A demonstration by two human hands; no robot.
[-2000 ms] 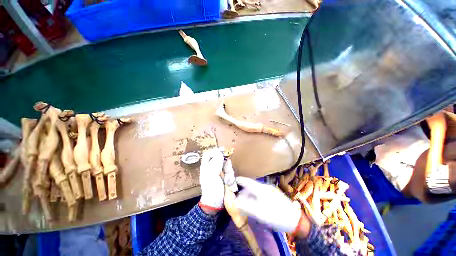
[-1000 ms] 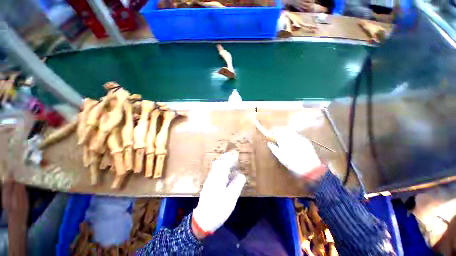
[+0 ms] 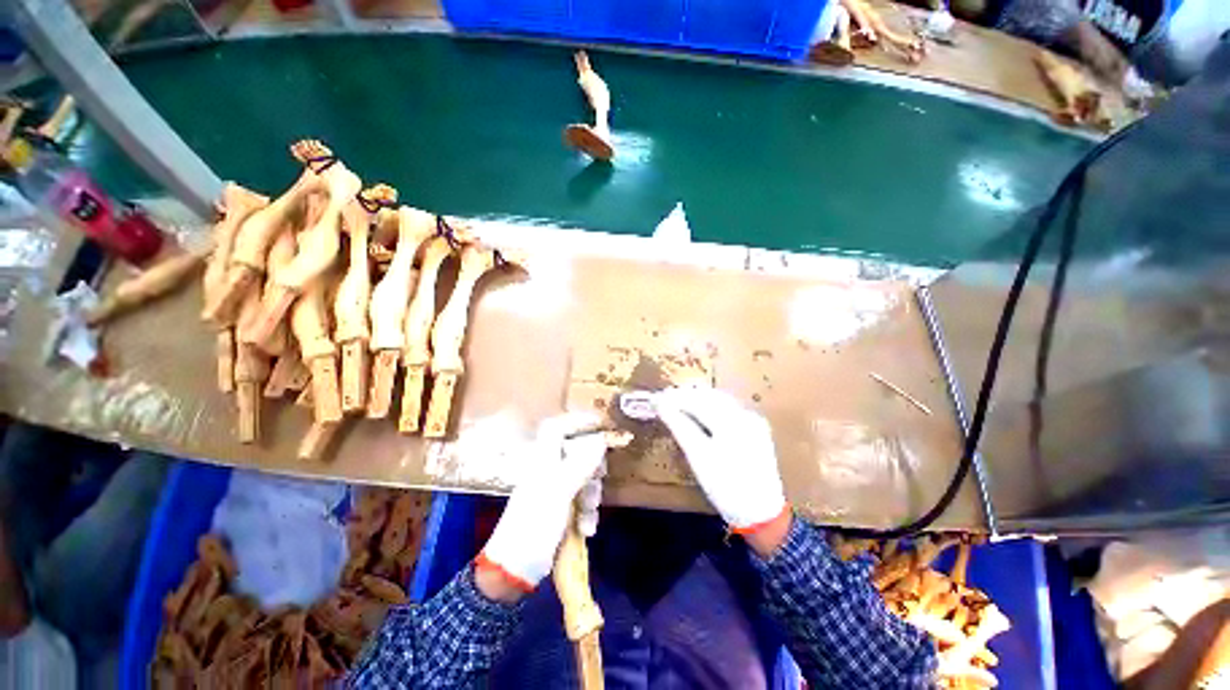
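Note:
My left hand [image 3: 550, 499], in a white glove with an orange-red cuff edge, is shut on a tan figurine leg [image 3: 575, 593]. The leg's foot end points up near the board and its squared end hangs below the bench edge. My right hand [image 3: 728, 456], gloved the same, is over the stained work board [image 3: 675, 465]. Its fingertips meet the right edge of a small whitish oval ring [image 3: 637, 404]. Whether they grip the ring cannot be told.
Several tan legs [image 3: 354, 303], some with dark straps, lie side by side on the bench at left. A leg with a brown sole [image 3: 591, 115] lies on the green belt [image 3: 405, 121]. A thin rod [image 3: 900, 392] and black cable [image 3: 1001, 364] are right. Blue bins [image 3: 142, 566] stand below.
The leg that lay right of the board is gone from there. My right hand has moved left from that spot to the oval ring. My left hand now holds a leg at the bench edge.

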